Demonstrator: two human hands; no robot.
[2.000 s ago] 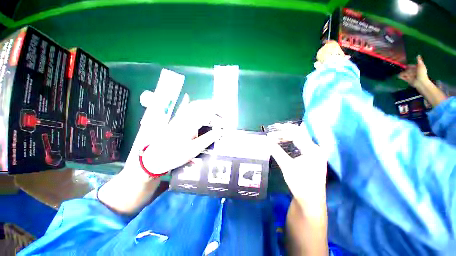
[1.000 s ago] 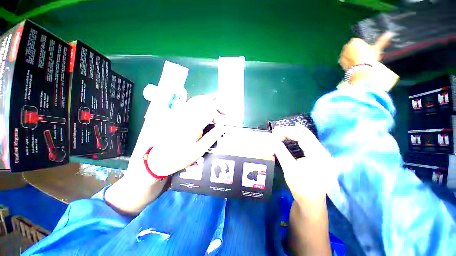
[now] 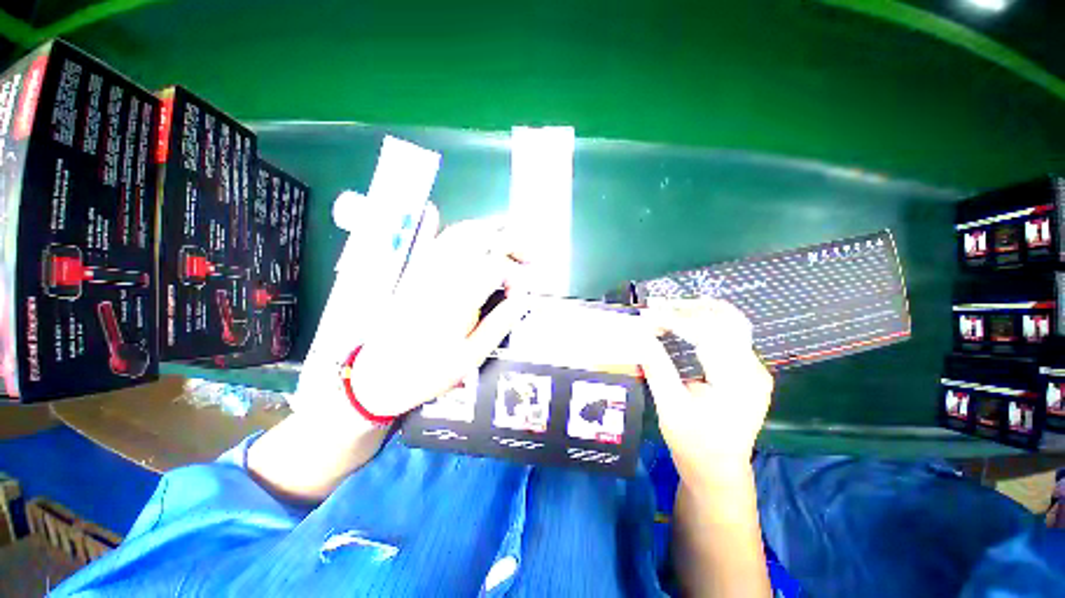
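Note:
A retail box lies in front of me, its dark end flap (image 3: pixel 522 417) with three white-framed pictures facing my body. Its upper face is washed out by glare. My left hand (image 3: pixel 409 321), with a red band at the wrist, lies on the box's left side, its fingertips bent near the top edge; glare hides whether they hold anything. My right hand (image 3: pixel 712 380) grips the box's right edge with its fingers. A bright white strip (image 3: pixel 543 193) stands out beyond the box. A second white strip (image 3: pixel 403 187) with a rounded piece lies beyond my left hand.
Black boxes with red tool pictures (image 3: pixel 88 245) stand at left. A dark box with lines of text (image 3: pixel 806 298) lies right of my right hand. Stacked boxes (image 3: pixel 1002 310) stand at far right. A brown carton (image 3: pixel 146 426) with clear plastic is below the green bench (image 3: pixel 654 216) at left.
The other person's arm and the box it handled at upper right have gone from view. The dark box with text now shows fully at right. My hands have barely moved.

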